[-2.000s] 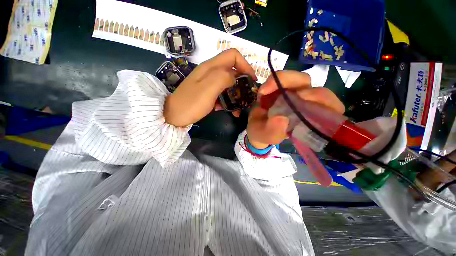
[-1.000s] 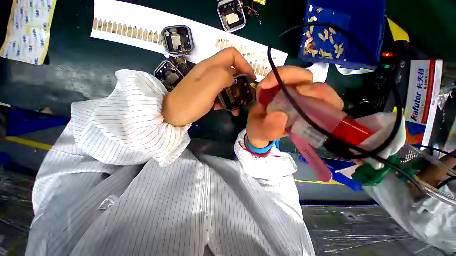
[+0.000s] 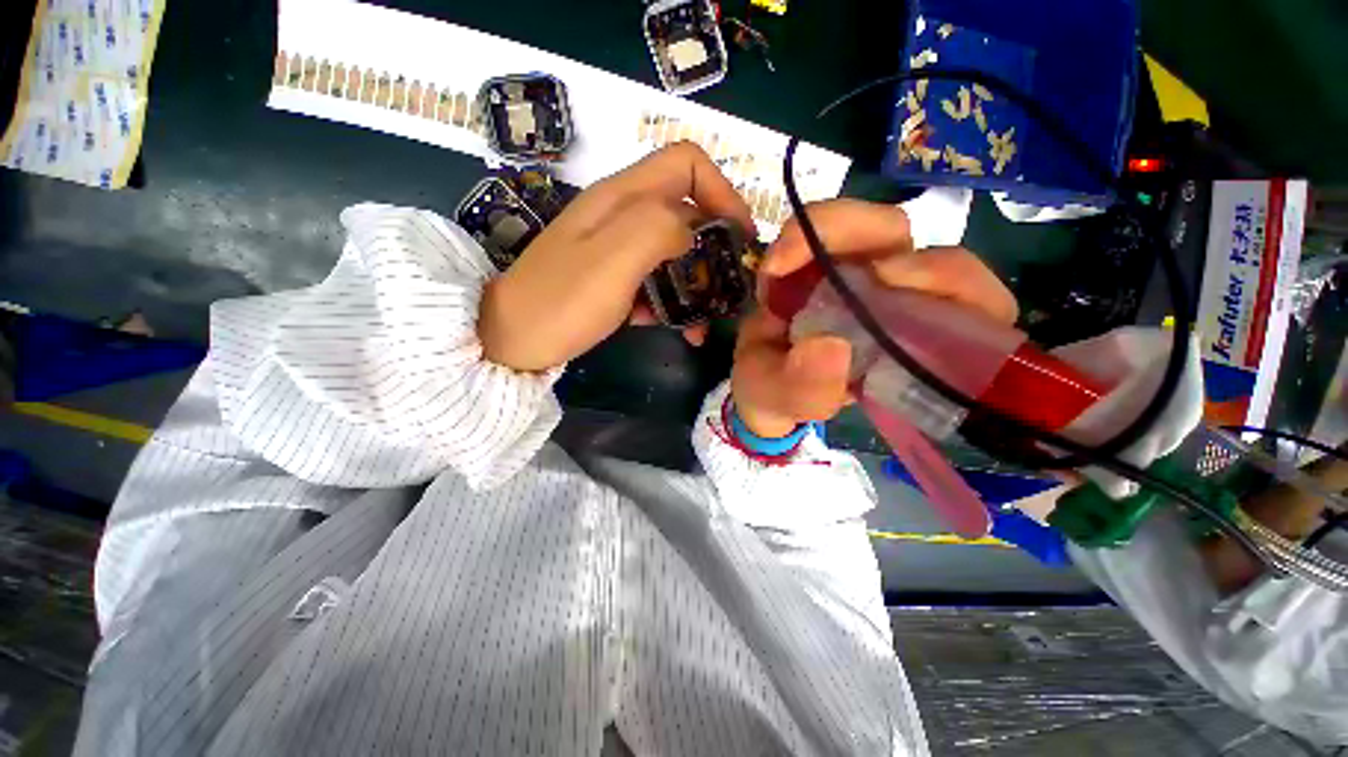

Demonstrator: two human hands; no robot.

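My left hand [image 3: 614,244] holds a dark smartwatch housing [image 3: 701,278] above the mat, its open side with the internals showing. My right hand [image 3: 850,318] grips a glue dispensing syringe [image 3: 961,355] with a clear barrel and red inside. The syringe's front end points at the housing's right edge; its tip is hidden by my fingers, so I cannot tell if it touches. Pink tweezers [image 3: 928,470] stick out below the same hand, their points hidden. A black hose [image 3: 858,274] loops over my right hand.
Other housings [image 3: 526,119] lie on and beside a white strip with tan pieces [image 3: 399,59]. A blue bin [image 3: 1020,89] holds small pale bits. A glue box [image 3: 1251,281] stands at right, a sticker sheet [image 3: 82,89] at left. A coworker's sleeve [image 3: 1183,592] shows at lower right.
The syringe and tweezers have shifted very slightly in my right hand. The white strip has shifted slightly left since the earliest frame. My left hand has hardly moved.
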